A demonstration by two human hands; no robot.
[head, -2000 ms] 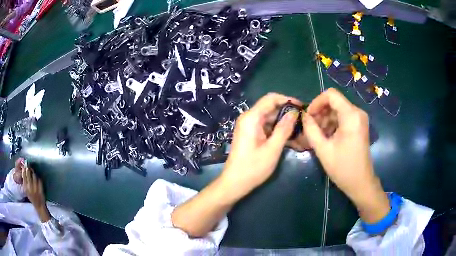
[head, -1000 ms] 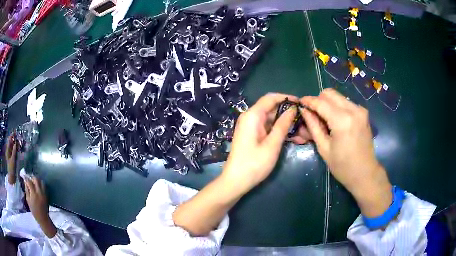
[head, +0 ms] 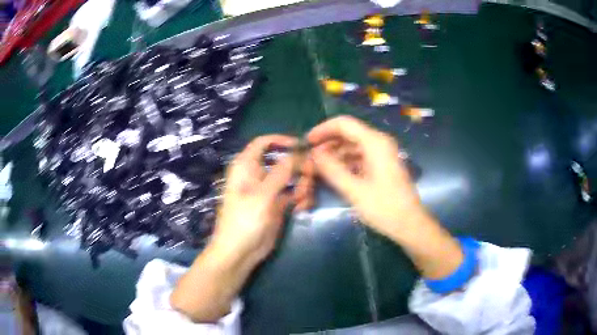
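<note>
The view is blurred by motion. My left hand is closed around a small dark watch housing, which is mostly hidden by fingers. My right hand meets it from the right, its thumb and fingertips pinched at the housing's edge; what they pinch is too blurred to tell. The blue wristband is on my right wrist. Several loose display screens with orange-gold ribbons lie on the dark-green surface beyond my right hand.
A large pile of spring clips lies left of my hands. A grey rail runs along the far side. Small waiting watch units lie at far right. Another person's hand shows at upper left. A red basket is at the upper left corner.
The view has swung to the right and blurred, so hands, clips and screens appear further left. Small units at far right have come into view. My hands stay together at the housing.
</note>
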